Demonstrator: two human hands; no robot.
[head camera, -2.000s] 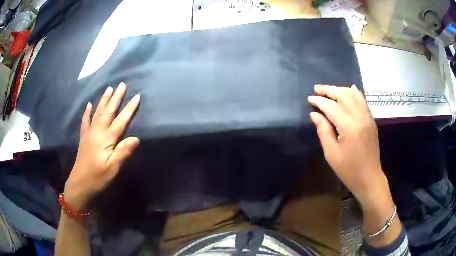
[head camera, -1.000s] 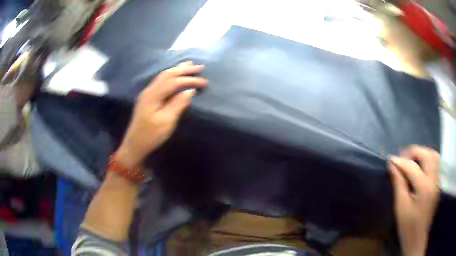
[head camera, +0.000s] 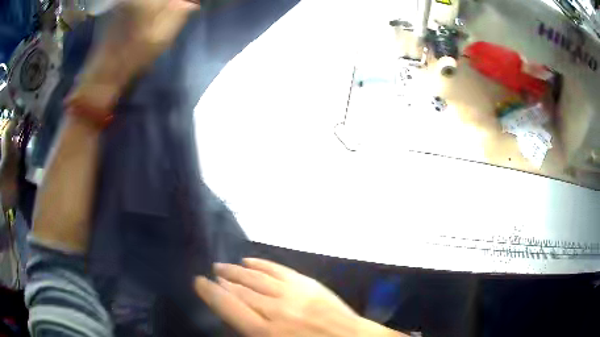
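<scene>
The dark grey-blue cloth (head camera: 154, 164) hangs and lies in a blurred mass down the left side, over the left part of the white table. My left hand (head camera: 141, 36) is blurred at the upper left on the far part of the cloth; whether its fingers grip it is unclear. My right hand (head camera: 270, 296) is at the bottom centre, below the table's front edge. Its fingers are extended and slightly apart beside the cloth's right side, and it grips nothing visible.
The white table (head camera: 296, 197) has a printed ruler (head camera: 526, 249) along its front. The sewing machine head (head camera: 572, 72) stands at the right, with a red cloth (head camera: 503, 66) and paper labels (head camera: 529, 131) on its bed. Another machine part (head camera: 33, 69) shows at far left.
The cloth has moved from in front of me to the left, uncovering the table and machine bed. My left hand has moved up and left; my right hand has moved left and let go of the cloth's right end.
</scene>
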